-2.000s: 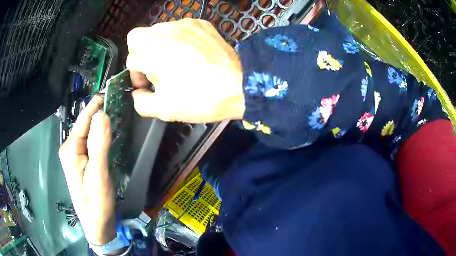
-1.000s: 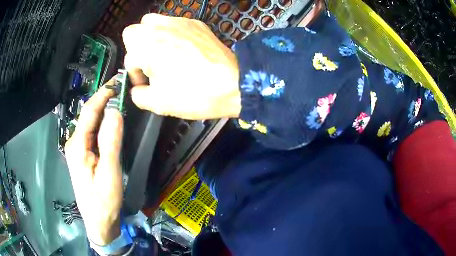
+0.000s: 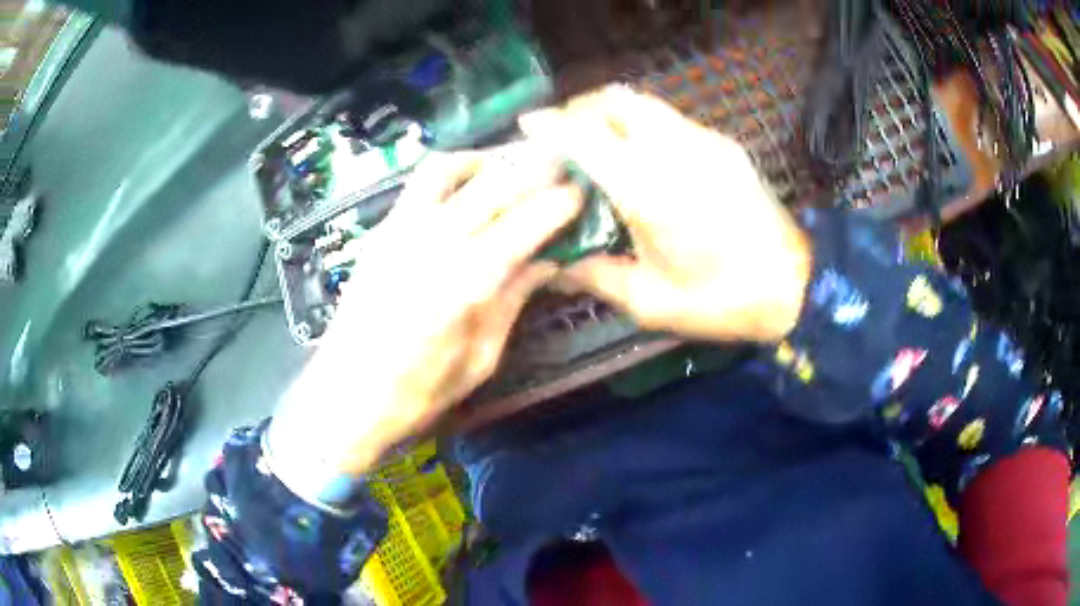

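Note:
A small green circuit board (image 3: 589, 223) is between my two hands, mostly hidden by the fingers and blurred. My left hand (image 3: 420, 302) comes from the lower left and grips its left side. My right hand (image 3: 693, 219) comes from the right and holds its other side. Two long housing halves lie side by side left of my hands, the upper one (image 3: 282, 189) and the lower one (image 3: 299, 310), with populated boards inside. My left hand hides part of the lower one.
Black cable bundles (image 3: 152, 444) lie on the grey-green bench (image 3: 154, 225). A perforated mat (image 3: 758, 118) is behind my right hand. Black cables (image 3: 843, 89) hang at upper right. A dark rounded shape (image 3: 261, 42) is at top. Yellow crates (image 3: 409, 539) are below the bench edge.
The view has swung, showing more bench, cables and both housings. My hands have come closer together around the board and now cover most of it.

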